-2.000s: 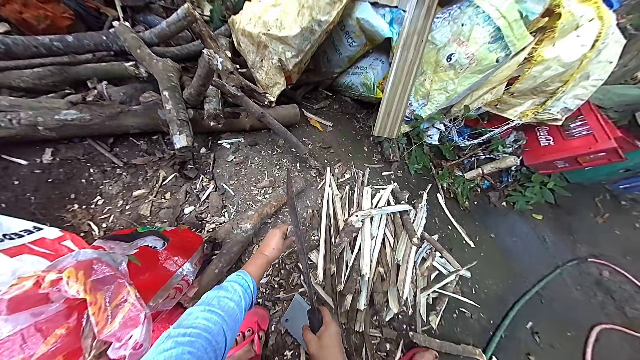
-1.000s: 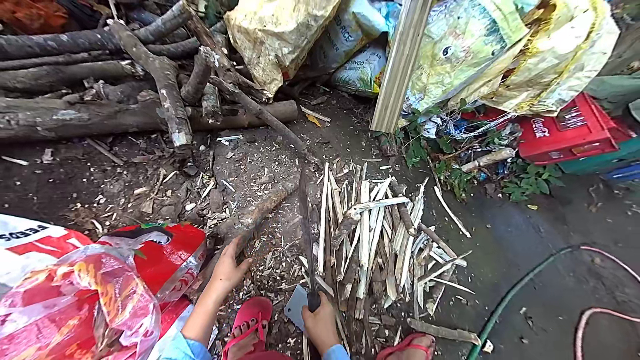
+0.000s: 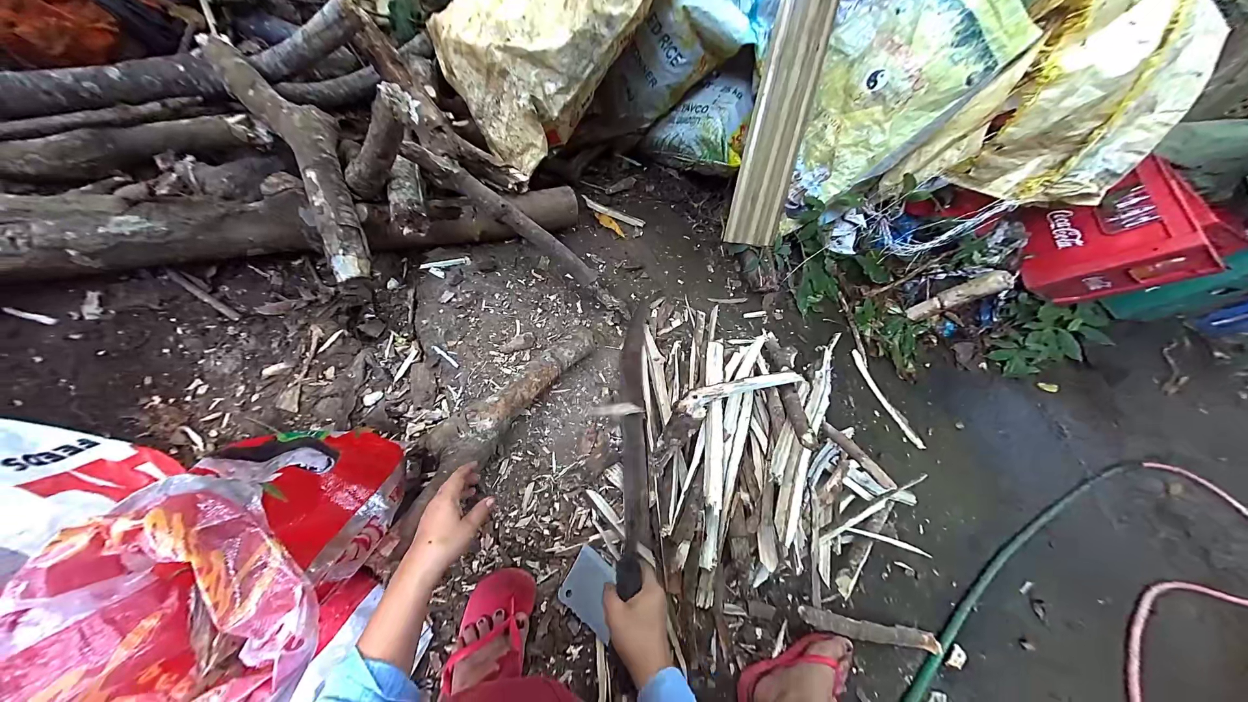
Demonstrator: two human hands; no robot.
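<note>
My right hand (image 3: 638, 624) grips the dark handle of a machete (image 3: 634, 429), whose long dark blade points away from me along the left edge of a pile of split wood sticks (image 3: 726, 448). Fingers apart, my left hand (image 3: 453, 517) is beside the near part of a thick branch (image 3: 497, 405) on the ground; whether it touches the bark I cannot tell. A small pale wood chip (image 3: 616, 409) shows blurred across the blade. A flat grey plate with a small hole (image 3: 588, 593) is just left of my right hand.
Stacked logs (image 3: 146, 234) fill the back left. A red and white sack (image 3: 331, 487) with clear plastic is at left. Behind stand bulging sacks (image 3: 536, 68), an upright ridged board (image 3: 780, 127) and a red crate (image 3: 1121, 234). A green hose (image 3: 1014, 531) curves at right, near my sandalled feet (image 3: 492, 634).
My left hand, near the machete blade two seconds ago, has moved left and down to beside the thick branch. My right hand still holds the machete.
</note>
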